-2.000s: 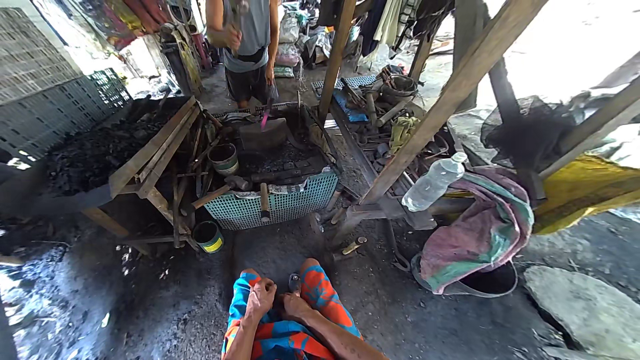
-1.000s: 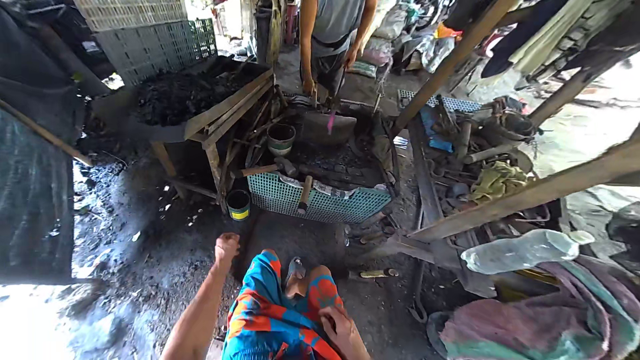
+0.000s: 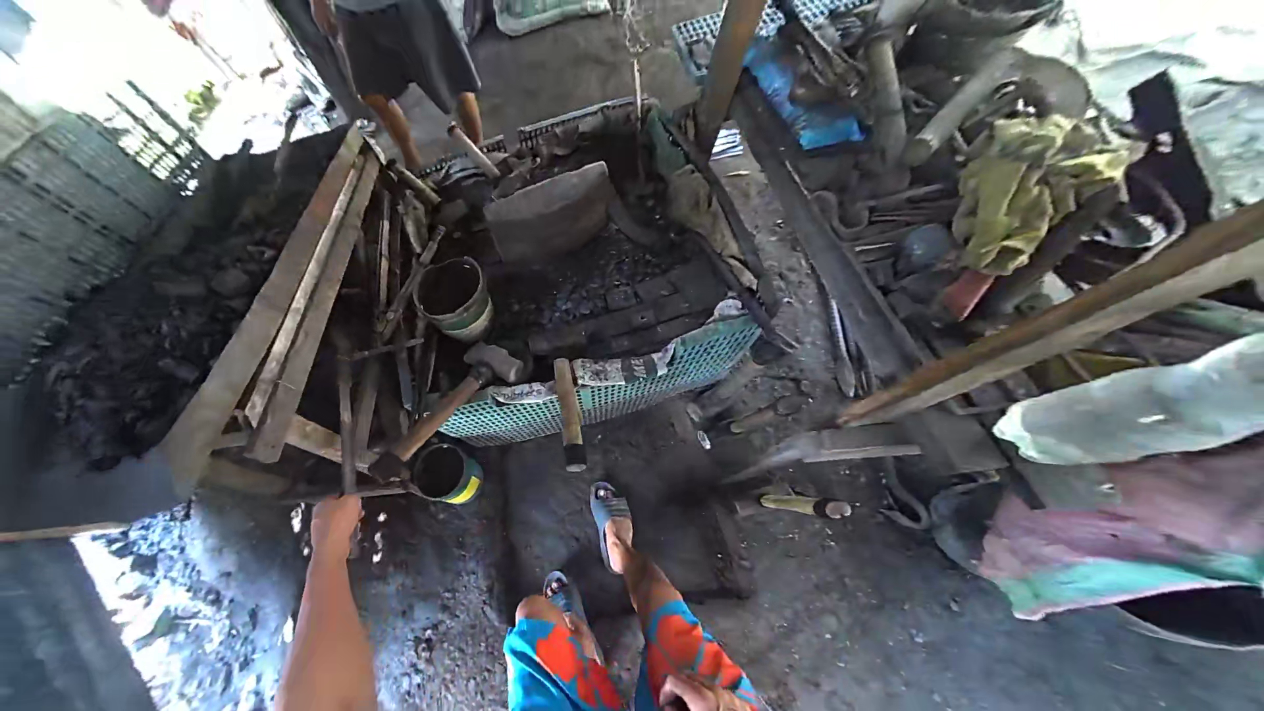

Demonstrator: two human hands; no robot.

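My left hand (image 3: 337,520) is at the left, its fingers curled around the lower end of a long thin bar (image 3: 346,425) beside the wooden stand. My right hand (image 3: 691,694) rests on my patterned shorts at the bottom edge, partly cut off, its fingers mostly hidden. A sledgehammer (image 3: 439,420) leans head up, right of my left hand, next to a small dark can (image 3: 446,474) with a yellow band. Another wooden-handled tool (image 3: 569,410) hangs over the front of the forge bed (image 3: 632,296), by a larger bucket (image 3: 454,299).
Charcoal (image 3: 148,326) is heaped at the left behind wooden boards (image 3: 296,316). A person (image 3: 405,59) stands beyond the forge bed. A slanting wooden post (image 3: 1066,326), a plastic bottle (image 3: 1136,405) and cloth (image 3: 1096,523) are at the right. A short wooden-handled piece (image 3: 805,505) lies on the ground.
My left hand has moved from my lap out to the left, to the bar by the stand. The view has come closer to the forge bed. My feet now show in front of it.
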